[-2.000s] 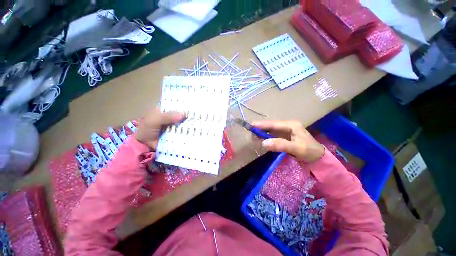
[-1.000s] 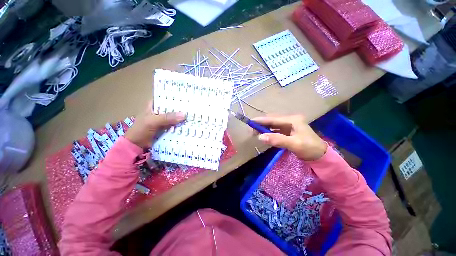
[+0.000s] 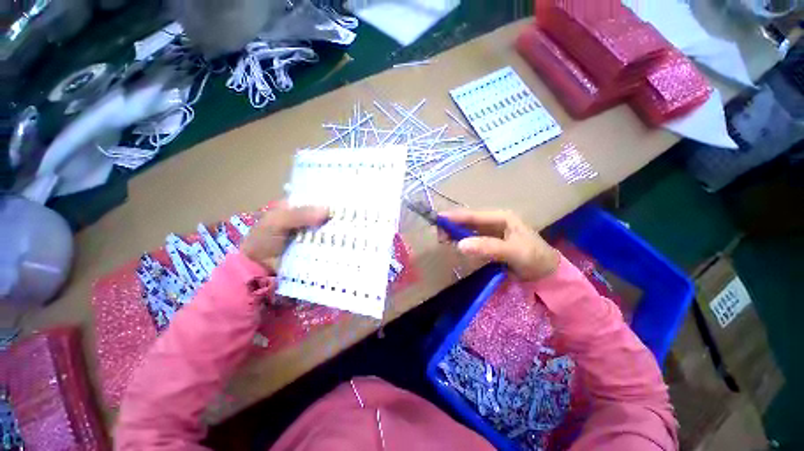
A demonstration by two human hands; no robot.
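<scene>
My left hand [image 3: 280,231] holds a white PCB panel [image 3: 346,242] by its left edge, thumb on the face, over the bench. Rows of small dark parts show on the panel; its top is washed out by glare. My right hand [image 3: 504,244] holds the side cutters [image 3: 451,227] by their dark blue handles. Their jaws lie at the panel's right edge; whether they touch it or are closed is too blurred to tell. Loose single PCBs [image 3: 181,269] lie on pink bubble wrap [image 3: 115,308] at the left, partly behind my left arm.
Waste strips [image 3: 432,145] lie in a crossed heap behind the panel. Waiting PCB panels [image 3: 505,114], small scraps [image 3: 573,164] and bubble-wrapped packs [image 3: 599,53] are at the far right. A blue bin [image 3: 657,286] holding loose boards stands below the bench edge. Coiled white cables [image 3: 269,72] lie behind.
The panel tilted and shifted left and up, then came back right and down, still in my left hand. My right hand keeps the cutters near its right edge throughout.
</scene>
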